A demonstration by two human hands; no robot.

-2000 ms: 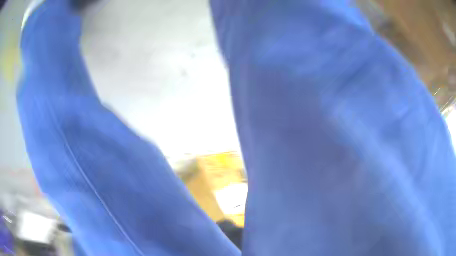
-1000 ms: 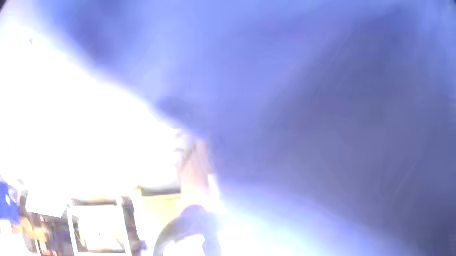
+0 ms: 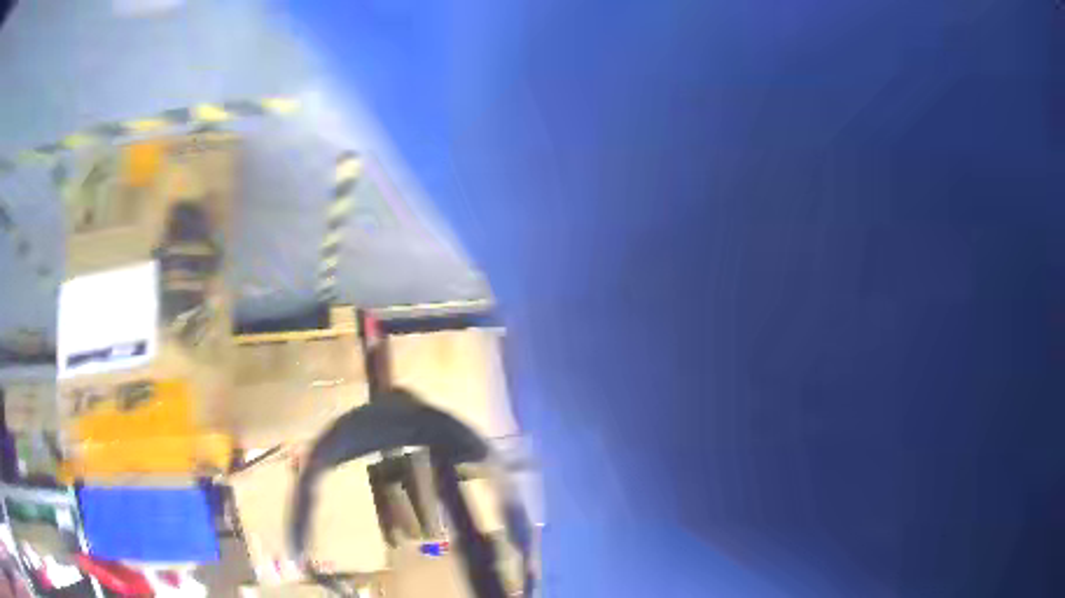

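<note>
Neither of my hands shows in the picture. Blurred blue cloth (image 3: 747,292), seemingly clothing close to the camera, fills the right and middle. A brown carton (image 3: 210,350) with a white label and orange patches stands at the left. A dark curved frame or handle (image 3: 391,423), blurred, stands in front of more brown cartons (image 3: 456,362) at the lower middle. What the dark curved thing is, I cannot tell.
Yellow-black floor tape (image 3: 339,222) runs over the grey floor (image 3: 280,222) behind the cartons. A blue block or crate (image 3: 150,520) and small red and white things sit at the lower left edge.
The view has swung. The blue cloth now covers the right side, and the glare at the left has given way to floor, tape and cartons. The dark curved thing shows larger.
</note>
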